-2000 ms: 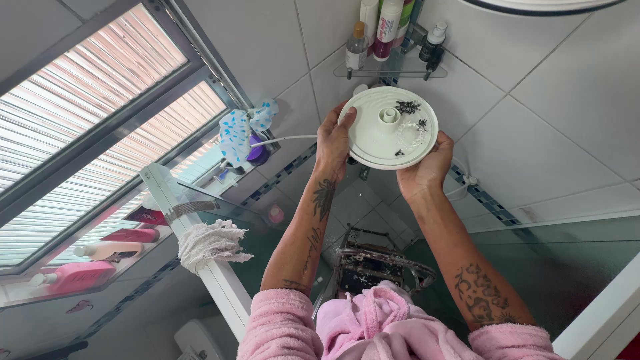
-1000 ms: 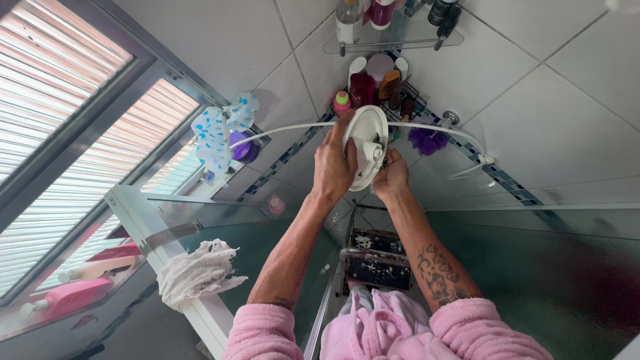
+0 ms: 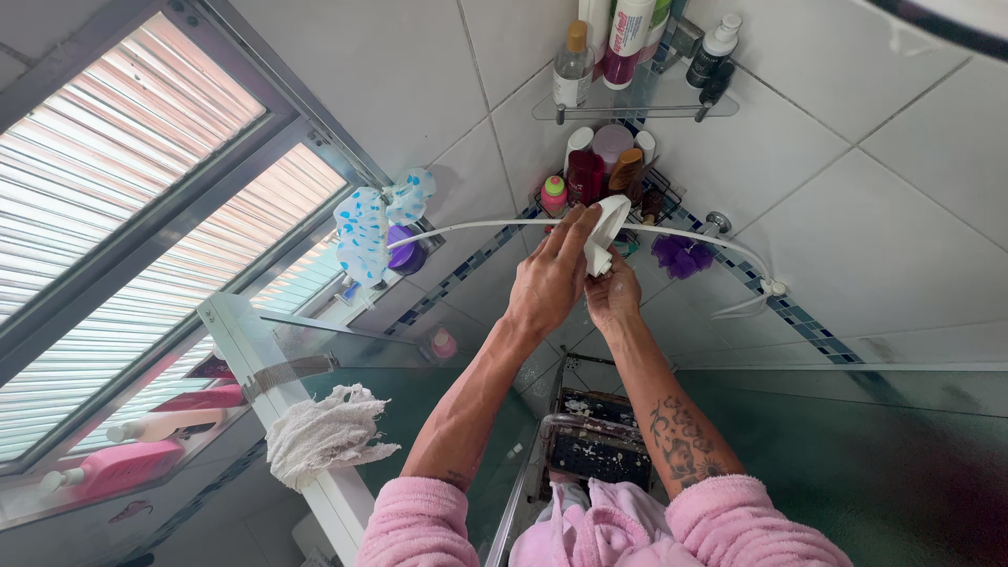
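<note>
A white round plastic cover (image 3: 605, 228) is turned nearly edge-on, its short central hub facing my right hand. My left hand (image 3: 554, 272) lies along its left side, fingers extended over the rim. Below and to the right, my right hand (image 3: 614, 291) cups the lower edge near the hub, its fingers partly hidden. Behind the cover passes a white hose (image 3: 488, 224). Bottles crowd the wire corner rack (image 3: 669, 197) just beyond my hands.
A glass shelf (image 3: 638, 106) with bottles is above. Below stands a paint-spotted step ladder (image 3: 598, 425). A white cloth (image 3: 327, 433) hangs on the shower frame (image 3: 260, 354). At left are a louvred window (image 3: 142, 157) and a sill with bottles (image 3: 130, 466). A purple bath puff (image 3: 681, 253) hangs right.
Two seconds ago the cover faced the camera, held at both sides with dark debris on it. It has since been tilted edge-on, and my left hand now lies along its side. The view has shifted.
</note>
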